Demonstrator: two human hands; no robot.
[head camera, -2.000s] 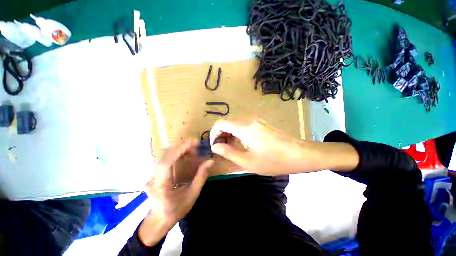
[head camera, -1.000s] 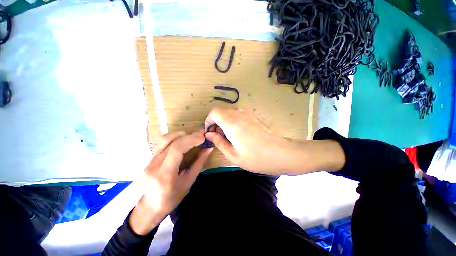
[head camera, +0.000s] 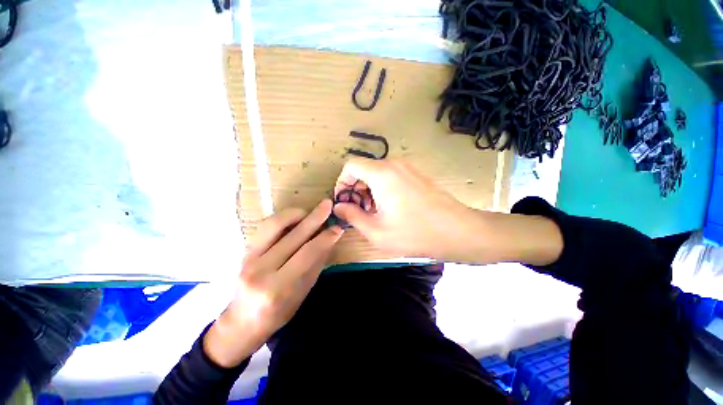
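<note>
My left hand (head camera: 279, 273) and my right hand (head camera: 400, 207) meet over the near part of the tan cardboard (head camera: 297, 111). Between their fingertips they pinch a small dark-blue fabric piece (head camera: 339, 222), mostly hidden by the fingers. A black cord loop (head camera: 350, 198) curves up from it inside the curl of my right hand's fingers. Two loose U-shaped black cords lie on the cardboard beyond my hands: an upper one (head camera: 369, 87) with its opening away from me, and a lower one (head camera: 371, 144) with its opening to the left, close to my right hand.
A tangled black cord pile (head camera: 523, 71) covers the cardboard's upper right corner. Dark patterned fabric pieces (head camera: 652, 134) and small cord bits (head camera: 610, 123) lie on the green bench top (head camera: 602, 190). A white sheet (head camera: 119, 158) is at left. Blue crates (head camera: 543, 368) stand below.
The view has shifted, and the scissors and bottles have left most of the picture. My hands, apart at first, have come together on the fabric piece. The black loop now shows at my right fingers.
</note>
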